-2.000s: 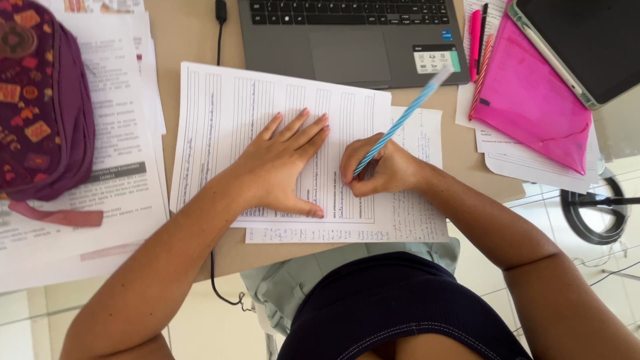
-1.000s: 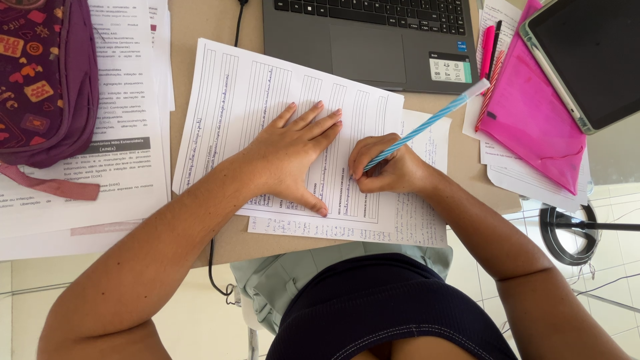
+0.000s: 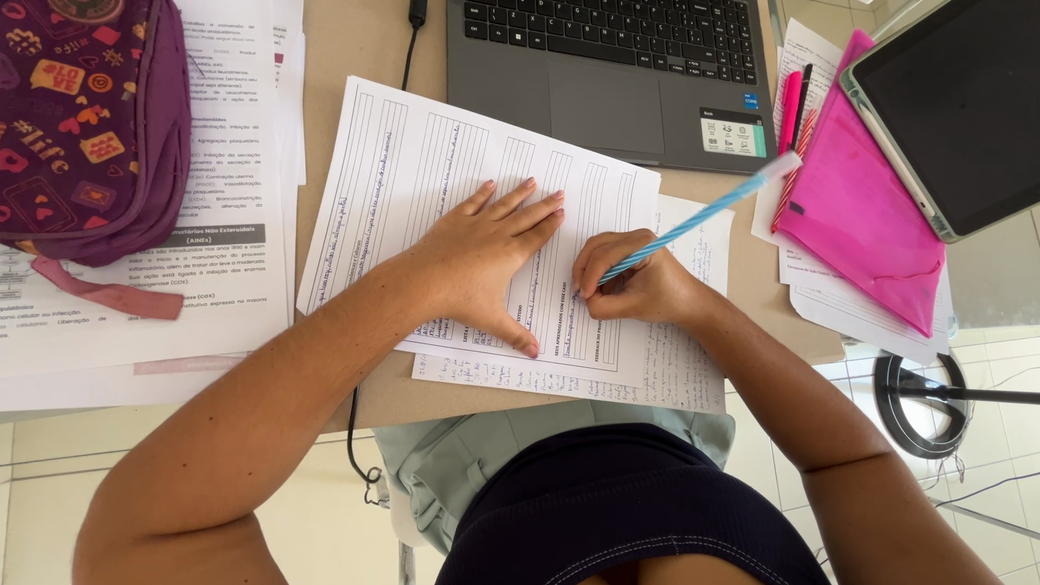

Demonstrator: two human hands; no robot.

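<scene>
My left hand [image 3: 487, 264] lies flat with fingers spread on a printed form [image 3: 593, 175] that has ruled lines and handwriting. In my right hand [image 3: 638, 280] is a blue-and-white striped pen [image 3: 695, 221], its lower end at the form's lines and its pale end pointing up and right. The tip itself is hidden by the fingers. The form lies at a slant over a handwritten sheet [image 3: 691, 357], which shows below and to the right of it.
A gray laptop [image 3: 520, 93] stands beyond the form. At left, a purple patterned case [image 3: 89, 138] lies on printed sheets [image 3: 227, 284]. At right are a pink plastic pouch [image 3: 861, 211], a tablet [image 3: 959, 106], a pink marker [image 3: 789, 110] and a red striped pen [image 3: 795, 171]. A cable [image 3: 408, 57] reaches the table.
The striped pen leans lower toward the right than in the earliest frame. My left hand stays spread on the form. The view has shifted somewhat.
</scene>
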